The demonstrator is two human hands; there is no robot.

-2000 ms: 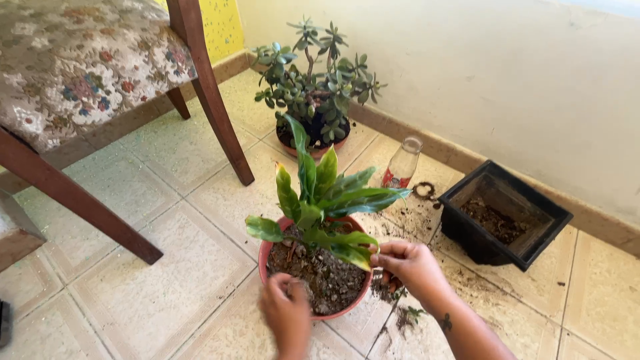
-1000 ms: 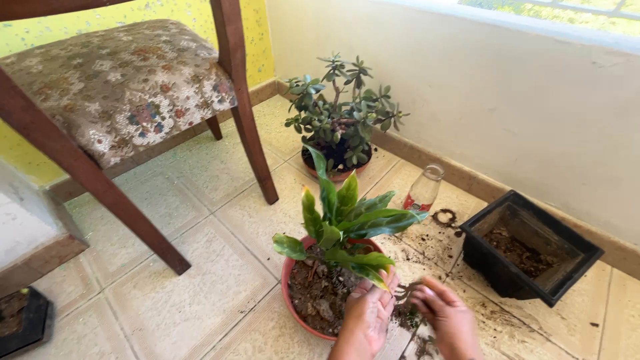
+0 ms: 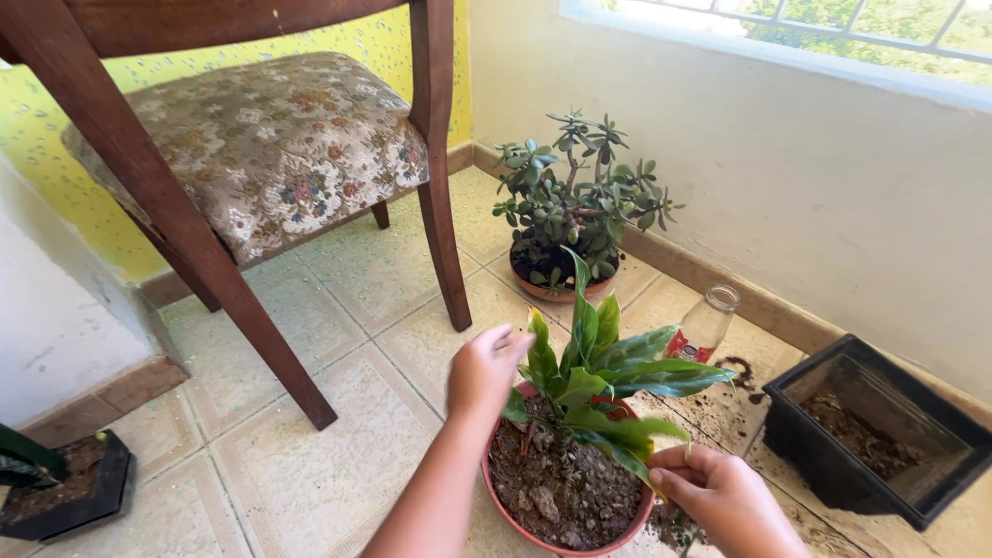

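Observation:
A leafy green plant (image 3: 593, 364) with some yellowed leaf tips grows in a round terracotta-coloured pot (image 3: 504, 496) filled with soil. My right hand (image 3: 701, 484) pinches the tip of a lower right leaf between thumb and fingers. Beside the upper left leaves is my left hand (image 3: 488, 368), its fingers apart and slightly blurred; whether they touch the leaf I cannot tell. Loose soil and a small sprig (image 3: 682, 527) lie on the floor, partly behind my right hand.
Behind stands a potted jade plant (image 3: 581, 209), with a glass bottle (image 3: 705, 318) nearby. A black rectangular planter (image 3: 883, 426) holding some soil is at right. A wooden chair (image 3: 263, 155) stands at left, and another black pot (image 3: 70, 488) sits lower left. Soil is scattered over the tiles.
My left hand has moved from the pot's right side to the upper left leaves. My right hand now holds a leaf tip. The view has shifted.

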